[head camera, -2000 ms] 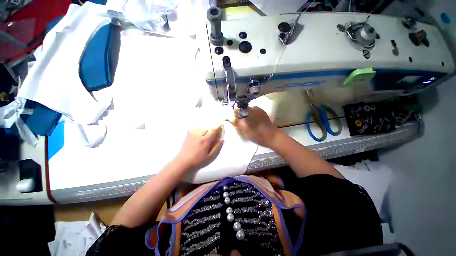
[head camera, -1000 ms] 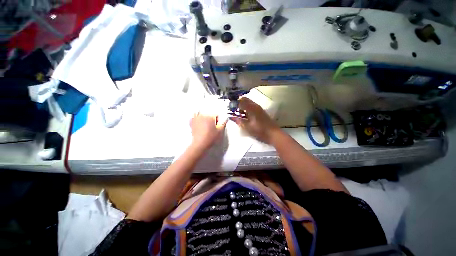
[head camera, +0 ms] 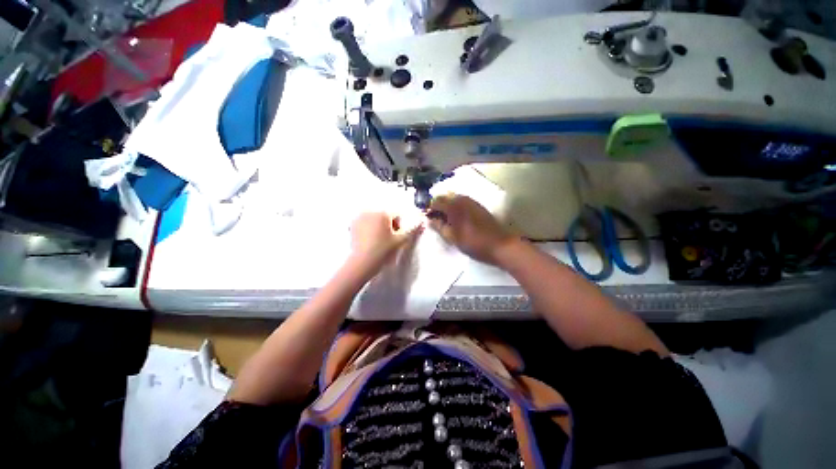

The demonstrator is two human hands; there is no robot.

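Observation:
A white fabric piece (head camera: 403, 279) lies under both hands and hangs over the table's front edge; its far part blends into the bright table. My left hand (head camera: 376, 240) pinches the fabric with thumb and fingertips, just left of the needle area. My right hand (head camera: 466, 224) is at the fabric right beside the presser foot (head camera: 423, 196), fingers bent; a small dark thing shows at its fingertips, too small to name. The needle itself cannot be made out.
The white sewing machine head (head camera: 532, 92) spans the back right. Blue-handled scissors (head camera: 609, 245) lie under its arm. A black patterned pouch (head camera: 724, 245) is at the right end. White cut pieces with blue parts (head camera: 247, 105) are heaped at left. White fabric bundles (head camera: 170, 403) lie below the table.
The camera view has shifted, so the machine and table sit differently. Both hands stay at the needle area; the fingertips of both hands are now closer together on the fabric.

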